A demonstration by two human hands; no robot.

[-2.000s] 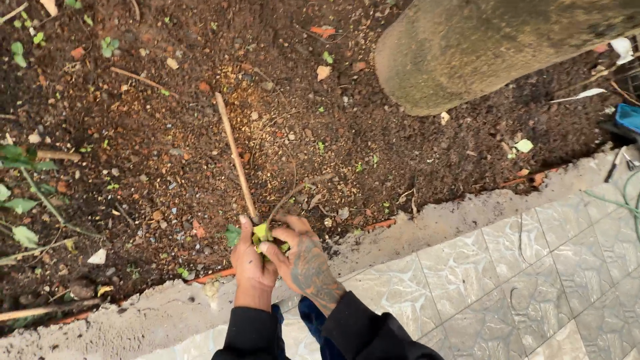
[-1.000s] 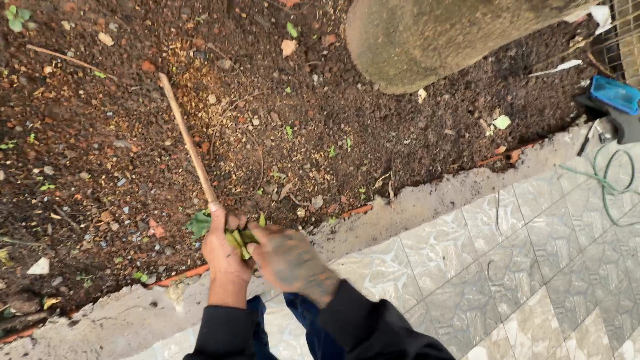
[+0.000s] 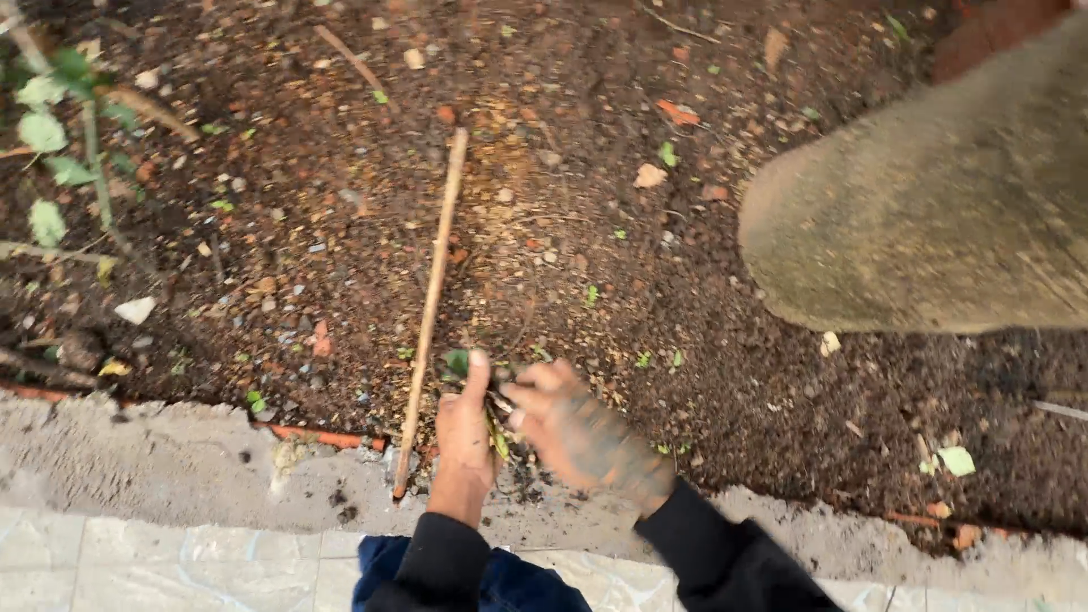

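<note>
At the lower middle, my left hand [image 3: 466, 433] is closed on a small bunch of plant cuttings [image 3: 497, 433], with a dark green leaf [image 3: 456, 364] beside its thumb. Soil-smeared on its back, my right hand [image 3: 586, 433] is at the bunch's right side, fingertips near or on it; blur hides whether they grip. Just left of my left hand a straight wooden stick [image 3: 435, 297] lies on the soil, its lower end over the concrete edging.
A thick trunk or post [image 3: 918, 221] stands at the right in the soil bed [image 3: 280, 212]. Leafy cut stems [image 3: 95, 161] lie at the left. Concrete edging [image 3: 170, 459] borders the bed, with patterned floor tiles [image 3: 204, 565] below.
The stick, whose lower end was at my left hand before, now lies apart from it, to its left. The view has shifted, with the cut stems back in sight at the left.
</note>
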